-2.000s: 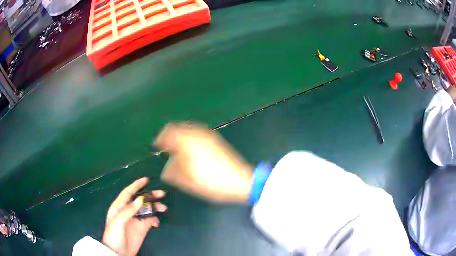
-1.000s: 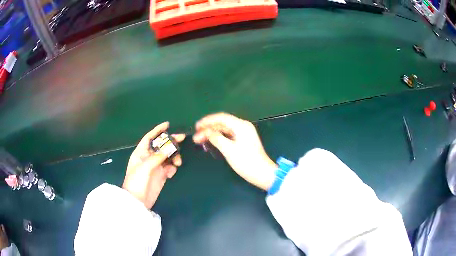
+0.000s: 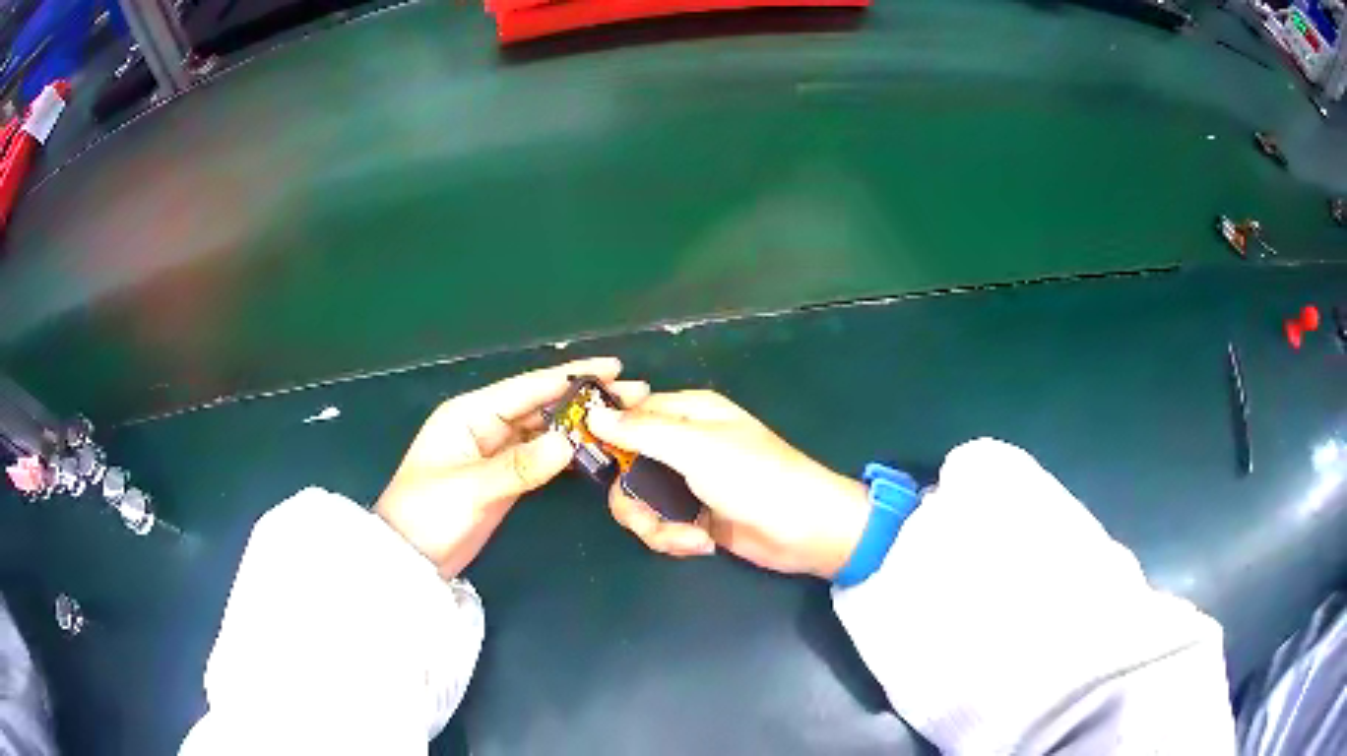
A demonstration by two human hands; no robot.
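Note:
My left hand [image 3: 495,455] holds a small watch case [image 3: 581,418] with a dark rim and gold-yellow and silver parts inside, above the green mat. My right hand [image 3: 746,480] holds a flat black display module [image 3: 660,490] by its lower right side. The display's orange flex tail [image 3: 610,448] reaches to the case, and my right thumb and fingers press at the case's inside. Whether the tail is joined to the case cannot be told, as the fingers cover part of it.
An orange-red tray [image 3: 680,15] stands at the far edge. A slim dark tool [image 3: 1239,408], red pieces [image 3: 1301,327] and a small unit [image 3: 1238,234] lie at right. Clear round pieces [image 3: 111,485] lie at left, a white scrap [image 3: 322,415] nearer me. Grey clothing shows at both lower corners.
My right hand has come from a blurred reach to meet my left hand, now with the display module in it. The display no longer lies at right. The view has shifted, with the tray higher up.

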